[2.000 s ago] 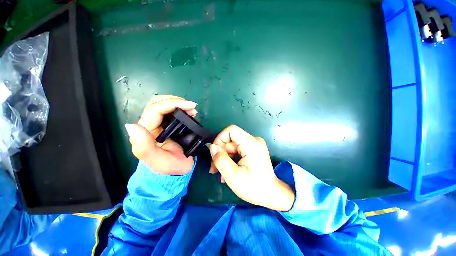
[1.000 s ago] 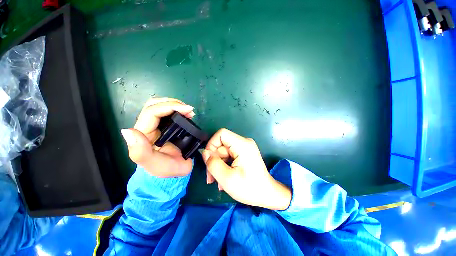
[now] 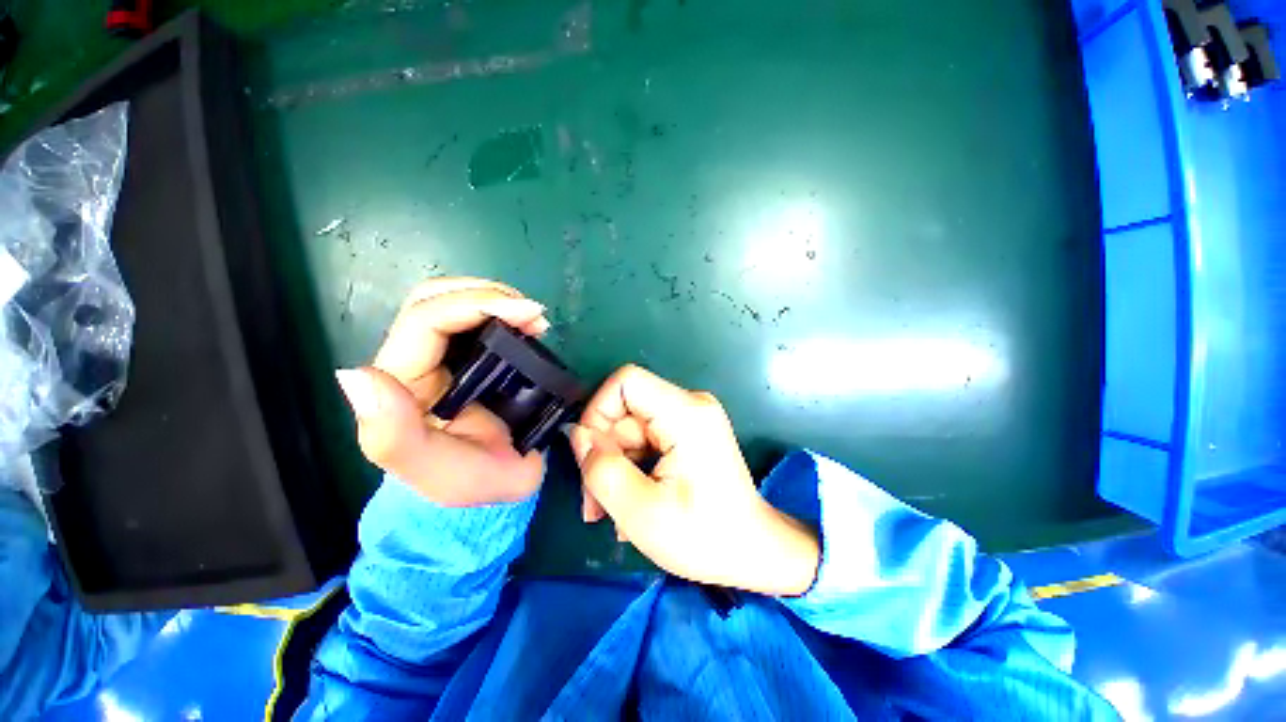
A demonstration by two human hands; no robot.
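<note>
A small black plastic bracket (image 3: 516,384) with prongs and an open recess is held above the green mat (image 3: 677,184). My left hand (image 3: 444,402) is bare and cradles the bracket from the left, palm up, with the thumb held away from it. My right hand (image 3: 677,473) is bare, with thumb and index finger pinched together at the bracket's lower right corner. Whether a tiny piece is between the right fingertips cannot be made out.
A black tray (image 3: 169,423) stands at left with a crumpled clear bag (image 3: 71,268) over its far-left side. A blue bin (image 3: 1241,353) stands at right, with several black blocks (image 3: 1221,54) at its far end. A blue-clothed person's sleeve (image 3: 35,607) shows at lower left.
Both hands and the bracket have shifted slightly left and down in the picture since the earliest frame. The right fingertips stay at the bracket's corner. Little differs from one second ago.
</note>
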